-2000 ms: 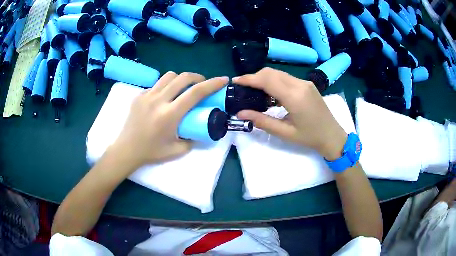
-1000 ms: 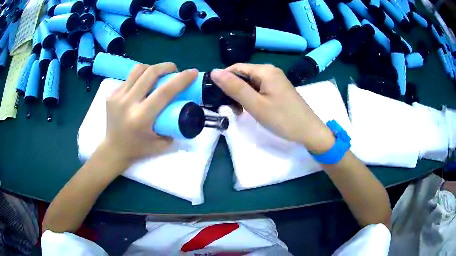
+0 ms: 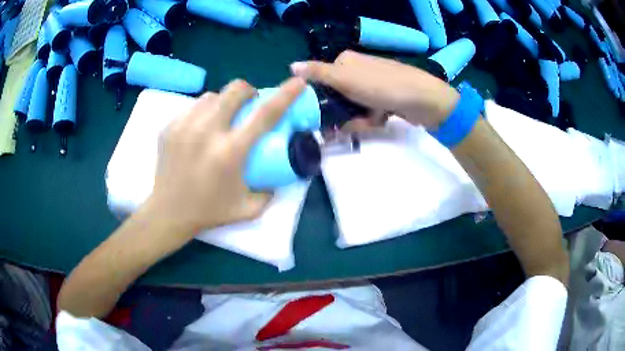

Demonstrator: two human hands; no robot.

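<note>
My left hand (image 3: pixel 205 154) holds two light blue handle bodies side by side above the white packs. The nearer handle body (image 3: pixel 271 161) has a black collar (image 3: pixel 304 155) and a blurred shiny shaft pointing right. The farther handle body (image 3: pixel 301 110) lies under my left fingers, its right end at a black end part (image 3: pixel 336 110). My right hand (image 3: pixel 384 86), with a blue wrist strap (image 3: pixel 462 115), is curled over that black end part. The hands and the parts between them are blurred, and the join is partly hidden.
White packs lie under the hands, one at left (image 3: pixel 140 144), one in the middle (image 3: pixel 390 192) and more at right (image 3: pixel 534 151). Blue handles (image 3: pixel 164 73) are piled at back left and back right (image 3: pixel 390 35) with dark parts. Yellow and white sheets (image 3: pixel 15 89) lie far left.
The held handle bodies have moved right and slightly up in the picture. My right hand has turned, its wrist now higher and its fingers over the black end part. The view has shifted slightly.
</note>
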